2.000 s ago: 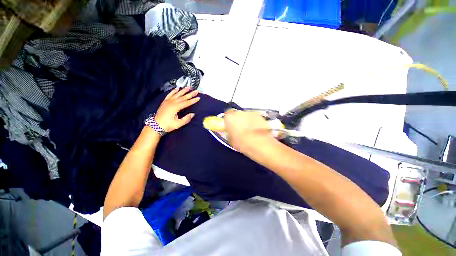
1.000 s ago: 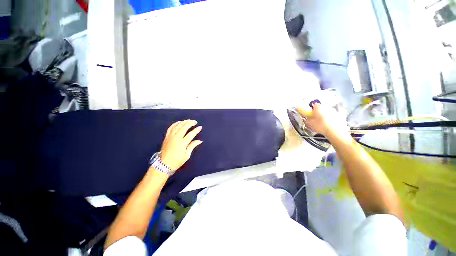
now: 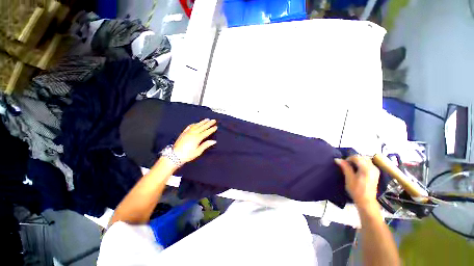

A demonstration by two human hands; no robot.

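A dark navy garment [image 3: 260,156] lies along the padded board, with a few creases near its right end. The bare grey-black end of the board [image 3: 141,130] shows at the left. My left hand [image 3: 193,143] lies flat on the garment, fingers spread, holding nothing. My right hand [image 3: 361,176] pinches the garment's right end between thumb and fingers. The iron, with its pale tan handle [image 3: 400,176], is parked just right of my right hand; its soleplate is mostly hidden.
A loose navy heap [image 3: 99,135] and patterned cloth [image 3: 44,124] lie at left. The white table [image 3: 291,72] spreads beyond the board, with a pale rail [image 3: 200,57] across its left part. Blue bins [image 3: 265,11] stand beyond; hoses [image 3: 452,197] run right.
My right hand has left the iron, which is parked at right, and has taken hold of the garment's right end. The garment has moved right, baring the board's left end. The view has swung back left.
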